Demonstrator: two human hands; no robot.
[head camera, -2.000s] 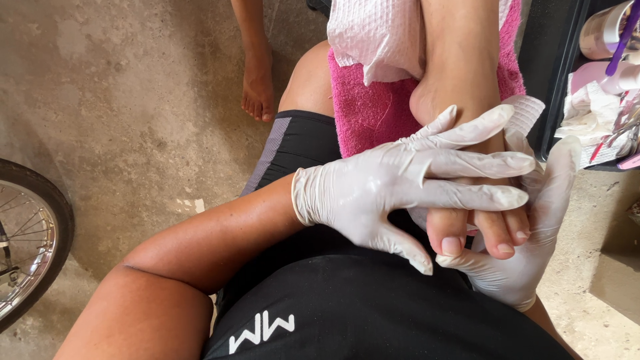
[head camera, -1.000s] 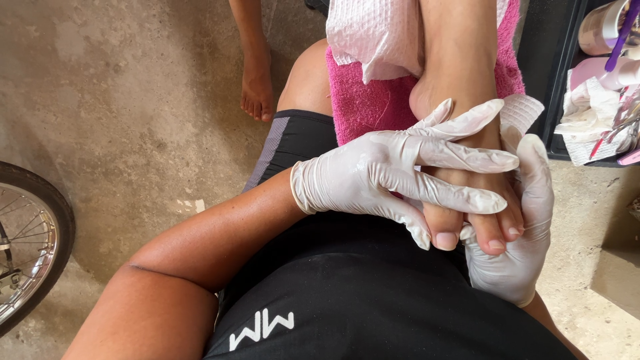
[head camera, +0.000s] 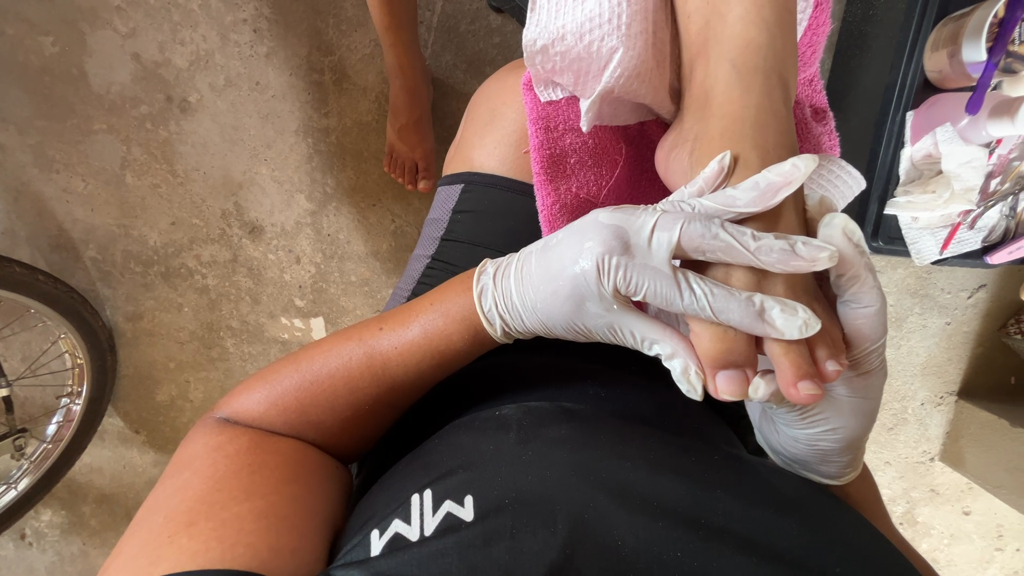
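A bare foot (head camera: 740, 276) of another person points down toward me, its ankle over a pink towel (head camera: 588, 172). My left hand (head camera: 640, 276), in a whitish glove, lies across the top of the foot with spread fingers and its thumb beside the big toe. From the right side and below, my right hand (head camera: 832, 376), gloved too, holds the front of the foot. One of its fingertips shows between the big toe and the toe beside it. White textured paper (head camera: 608, 56) lies next to the ankle, and another piece (head camera: 834, 186) sticks out behind the foot.
A black tray (head camera: 880, 136) at right bears a jar (head camera: 956, 48), a pink bottle (head camera: 956, 116), a purple-handled tool (head camera: 992, 60), crumpled tissue (head camera: 936, 172) and small metal tools (head camera: 992, 200). Another bare foot (head camera: 410, 132) stands on the concrete floor. A spoked wheel (head camera: 88, 384) is at left.
My right hand has shifted left, closer against the side of the foot. My left hand has slid a little over the top of the foot and stays on it.
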